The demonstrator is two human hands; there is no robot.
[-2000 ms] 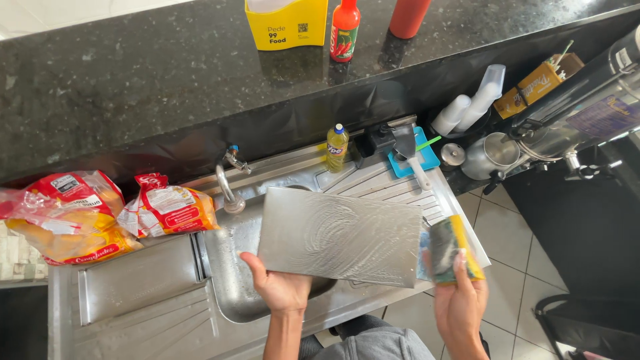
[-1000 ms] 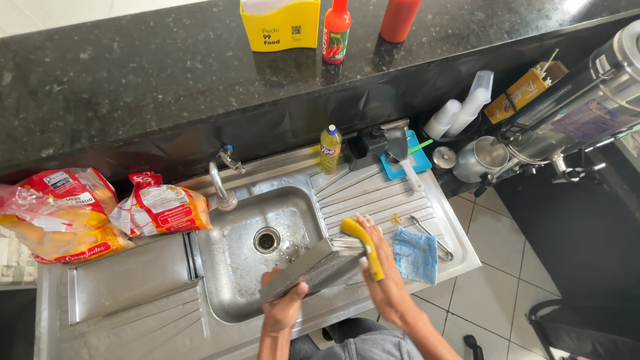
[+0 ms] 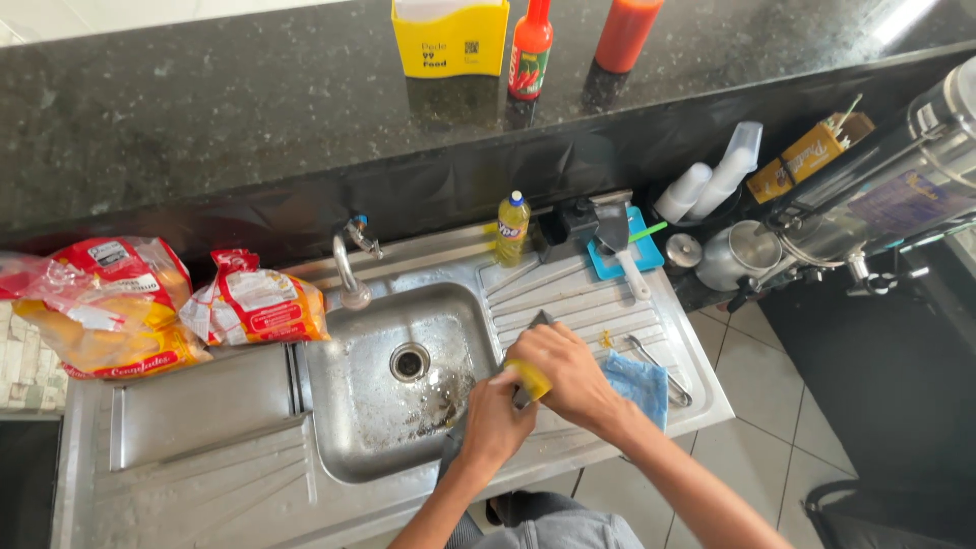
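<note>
Over the right rim of the steel sink (image 3: 396, 366), my left hand (image 3: 496, 423) grips a flat metal panel (image 3: 451, 442), seen nearly edge-on and mostly hidden by my hands and forearm. My right hand (image 3: 568, 374) is closed around a yellow sponge (image 3: 531, 379) pressed at the panel's edge, close to my left fingers. Dark, wet residue lies in the basin near the drain (image 3: 409, 361). A blue cloth (image 3: 637, 387) and metal tongs (image 3: 662, 371) rest on the ribbed drainboard, right of my right hand.
Behind the sink are a faucet (image 3: 349, 267) and a bottle of yellow detergent (image 3: 512, 230). A spatula (image 3: 621, 244) lies across a blue tray (image 3: 648, 255). Plastic food bags (image 3: 259, 305) sit left. Stacked cups (image 3: 686, 194) and a metal pitcher (image 3: 738, 258) stand right.
The panel, first broad side up over the sink, is now turned nearly edge-on. My right hand with the sponge has moved left, close to my left hand. The basin now shows dark residue.
</note>
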